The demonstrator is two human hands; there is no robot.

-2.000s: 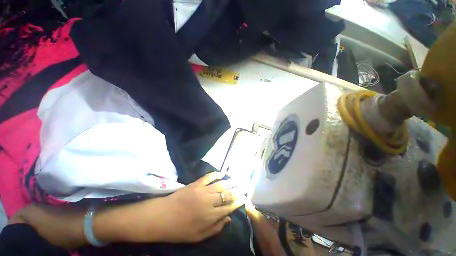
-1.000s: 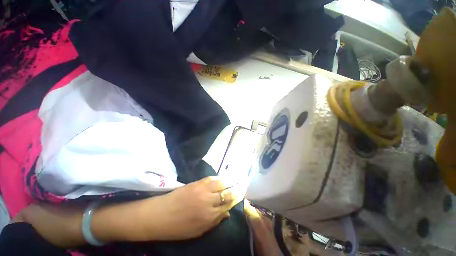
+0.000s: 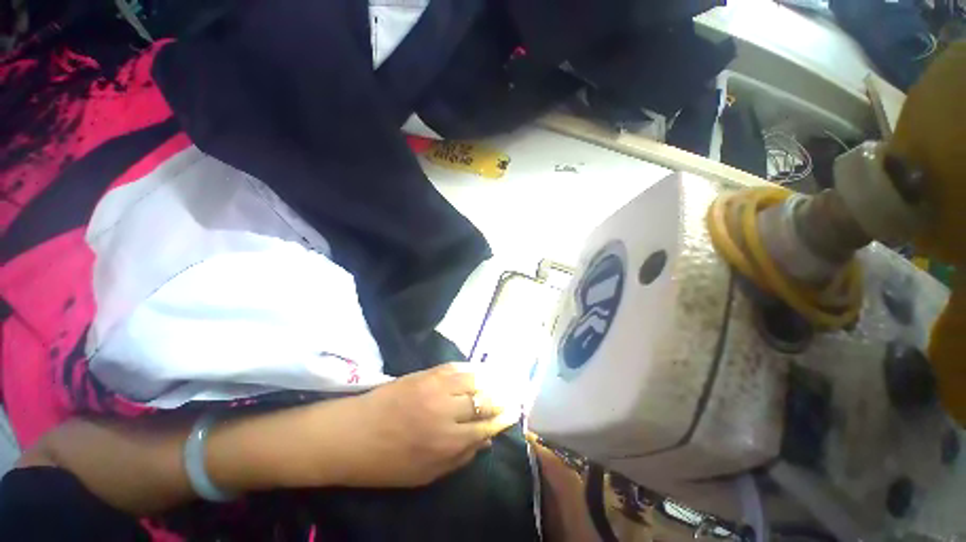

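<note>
The black, pink and white garment (image 3: 228, 281) lies heaped left of the sewing machine head (image 3: 646, 318), and a dark part of it hangs below my left wrist. My left hand (image 3: 424, 418), with a ring and a pale bracelet, has its fingers closed on the garment's edge beside the brightly lit needle area. The fingertips are washed out by glare. A part of my right hand (image 3: 559, 482) shows below the machine head; its fingers are hidden. The needle and presser foot are hidden behind the head.
A yellow marked strip (image 3: 471, 158) lies on the pale table (image 3: 530, 196) behind the needle area. Yellow cord (image 3: 741, 238) is coiled round the post on the head, beside a yellow flap (image 3: 937, 159). More dark cloth (image 3: 625, 53) is heaped at the back.
My left hand stays by the needle area, its forearm slightly higher in view. More dark cloth with pink marks shows below it. The view has shifted slightly.
</note>
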